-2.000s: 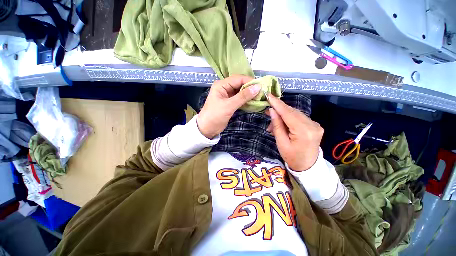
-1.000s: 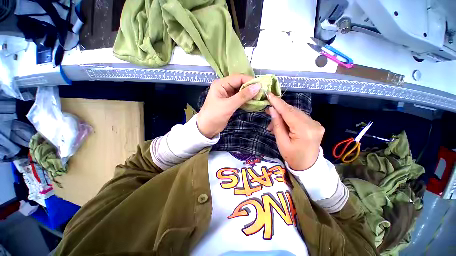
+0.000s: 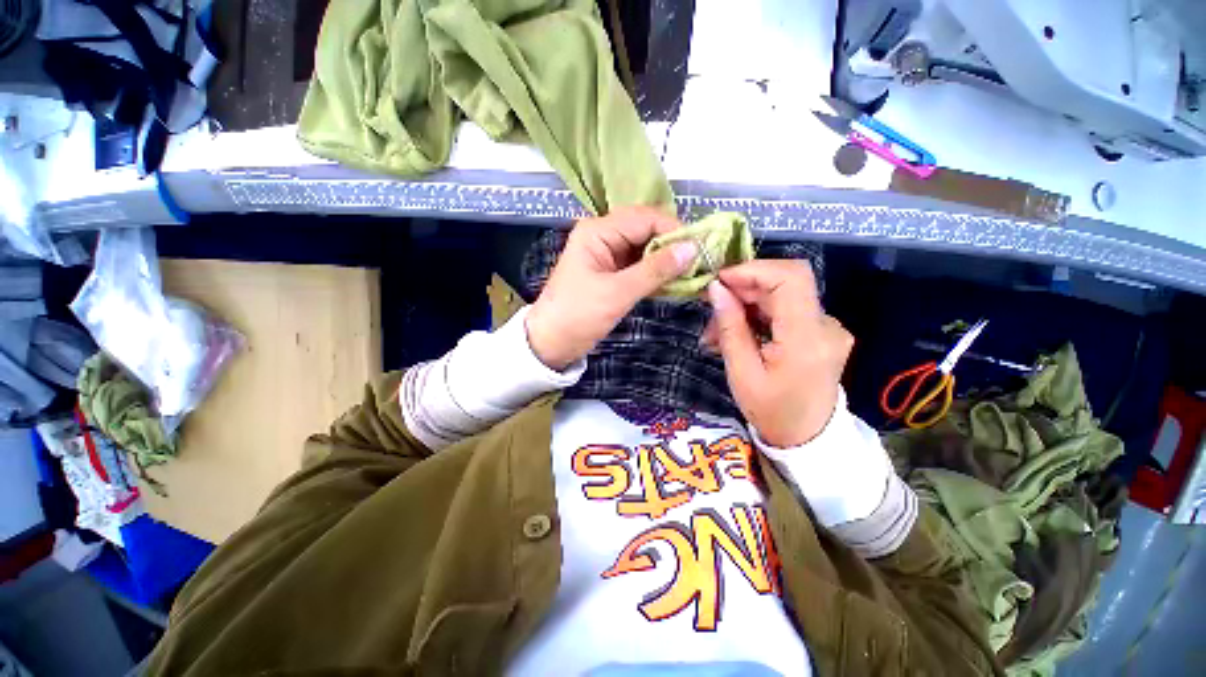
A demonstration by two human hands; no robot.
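Note:
The light olive-green garment point(image 3: 529, 93) lies on the white table, and one sleeve hangs over its edge. My left hand point(image 3: 602, 282) pinches the sleeve cuff point(image 3: 725, 238), a small open ring of cloth, between thumb and fingers above my lap. My right hand point(image 3: 783, 347) is at the cuff's lower right edge, with thumb and index finger close together. A fine dark line shows between those fingertips and the cuff. Whether it is a thread or a tool point I cannot tell.
Blue and pink snips point(image 3: 878, 143) lie on the table near the white sewing machine point(image 3: 1058, 66). Orange-red handled scissors point(image 3: 936, 377) and a crumpled green garment pile point(image 3: 1025, 503) are at lower right. A tan board point(image 3: 265, 384) and a clear plastic bag point(image 3: 152, 324) are at left.
My right fingers have shifted slightly and now bend more beside the cuff. The cuff has moved a little down and right, and its ring is turned differently. My left hand keeps its pinch.

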